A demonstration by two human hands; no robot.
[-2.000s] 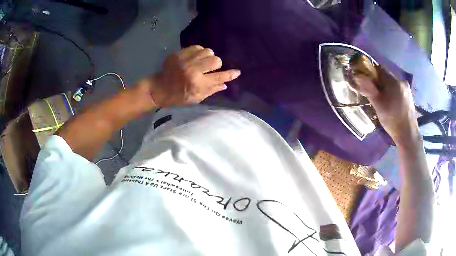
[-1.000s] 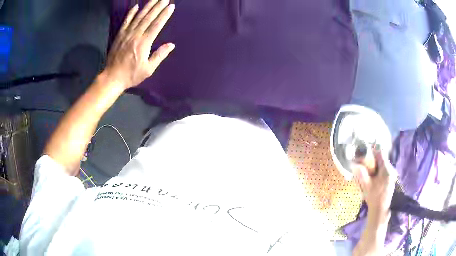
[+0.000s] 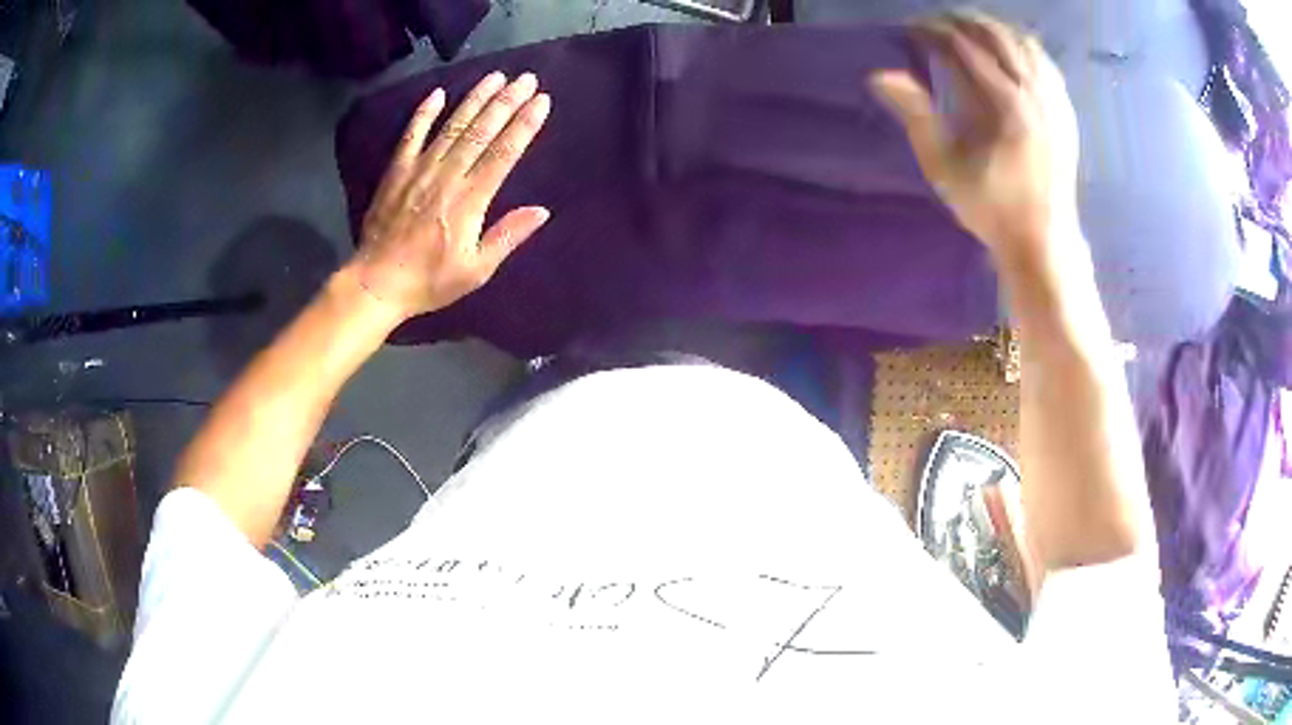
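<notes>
A dark purple garment (image 3: 609, 213) lies flat across the padded board, with a vertical seam line near its middle. My left hand (image 3: 451, 213) rests flat on the garment's left part, fingers spread, holding nothing. My right hand (image 3: 992, 135) is over the garment's right end, slightly blurred, fingers apart and empty; whether it touches the cloth is unclear. The steam iron (image 3: 969, 517) sits on the perforated tan iron rest (image 3: 907, 404) at the lower right, partly hidden by my right forearm and the white shirt.
The grey-blue board cover (image 3: 1169, 198) shows at the right. Crumpled purple cloth (image 3: 1204, 453) hangs at the far right. More dark cloth (image 3: 333, 31) is at the upper left. A blue crate (image 3: 21, 234), a dark stand base (image 3: 272, 276) and a cardboard box (image 3: 78, 496) are at the left.
The iron has moved from my right hand onto the perforated rest and is let go. My right hand has moved up over the garment. The garment's far edge now shows.
</notes>
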